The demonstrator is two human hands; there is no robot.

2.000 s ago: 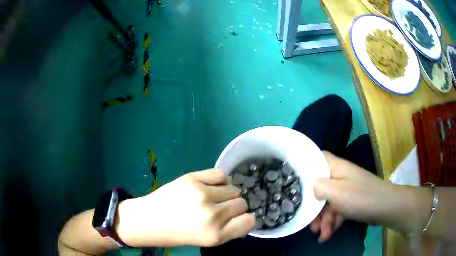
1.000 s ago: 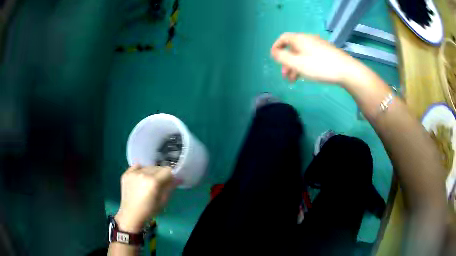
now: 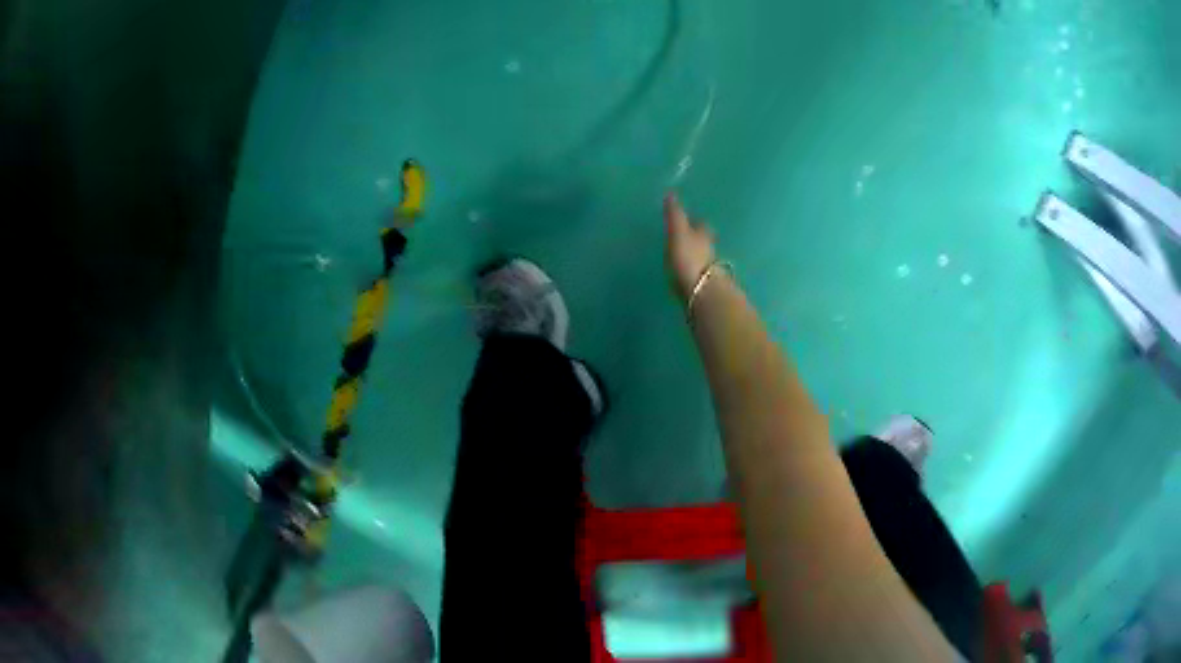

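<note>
A white tub (image 3: 350,628) is blurred and cut off by the bottom edge at the lower left; its contents are hidden. My left hand is out of the picture. My right hand (image 3: 688,244), with a bracelet at the wrist, reaches forward over the floor near the middle. It is small and blurred, with one finger extended, and nothing shows in it.
My legs and light shoes (image 3: 521,298) are below on the green floor. A red stool (image 3: 667,528) stands between my legs. Yellow-black tape (image 3: 365,317) runs at the left, beside a blurred dark object (image 3: 288,499). Pale metal legs (image 3: 1114,266) stand at the right.
The view has turned away from the table and plates. The tub has moved to the bottom edge and my left hand has left the picture. My right arm now extends from the bottom.
</note>
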